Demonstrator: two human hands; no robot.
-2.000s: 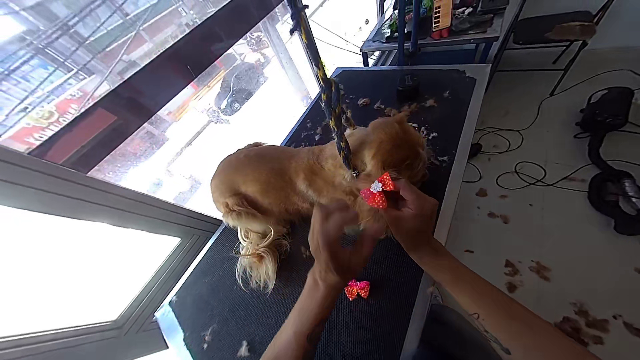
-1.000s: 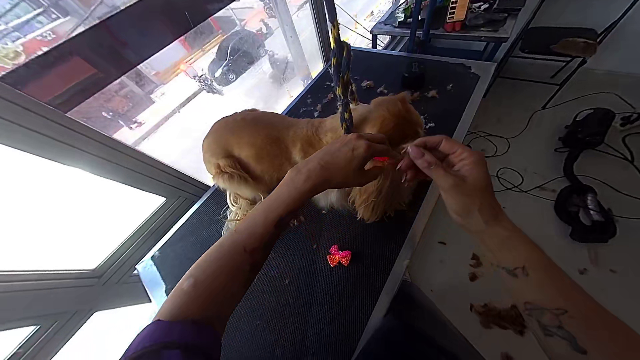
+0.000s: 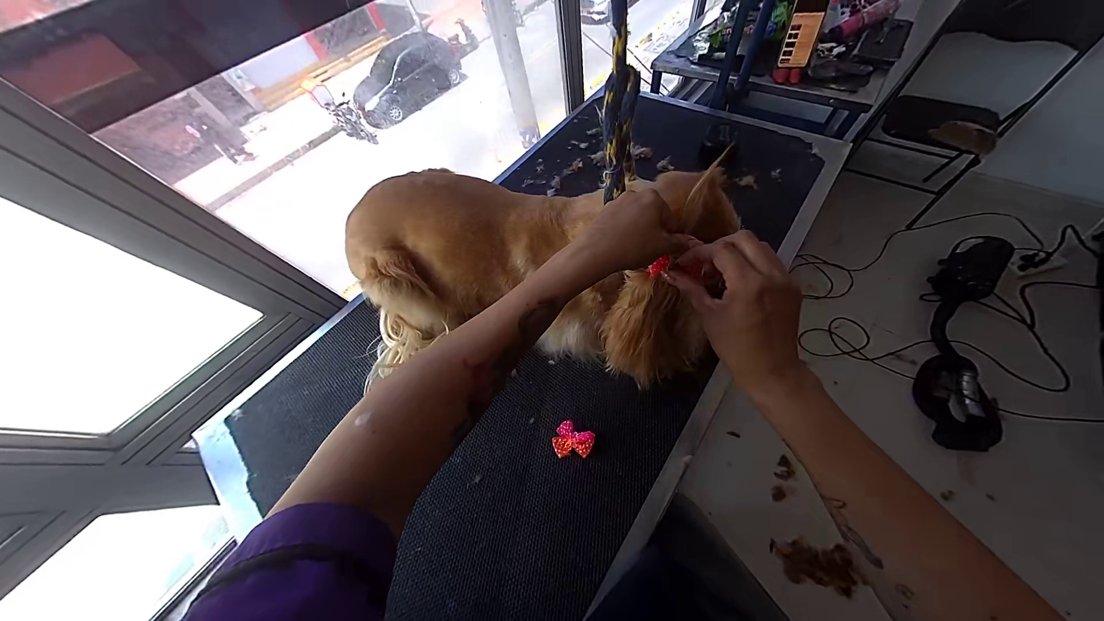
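Observation:
A golden-haired dog (image 3: 466,224) with a closely clipped body stands on the black ribbed mat of a grooming table (image 3: 517,517). Both my hands are at its head, beside the long-haired ear (image 3: 655,328). My left hand (image 3: 634,228) reaches across the neck, its fingertips at the top of the ear. My right hand (image 3: 742,293) pinches at a red bow (image 3: 660,266), which shows partly between the hands against the ear hair. Another pink and orange bow (image 3: 573,440) lies on the mat. A braided blue and yellow rope (image 3: 619,112) hangs down at the dog's neck.
Loose hair tufts (image 3: 573,166) lie on the table's far end. Large windows (image 3: 112,319) run along the left. On the floor at right are a black corded appliance (image 3: 957,397), cables and clumps of hair (image 3: 815,565). A folding chair (image 3: 940,112) and a cluttered side table (image 3: 768,82) stand behind.
The red bow, earlier held up in my right hand with its face showing, is now against the ear hair. My left hand has moved up from below to the dog's head.

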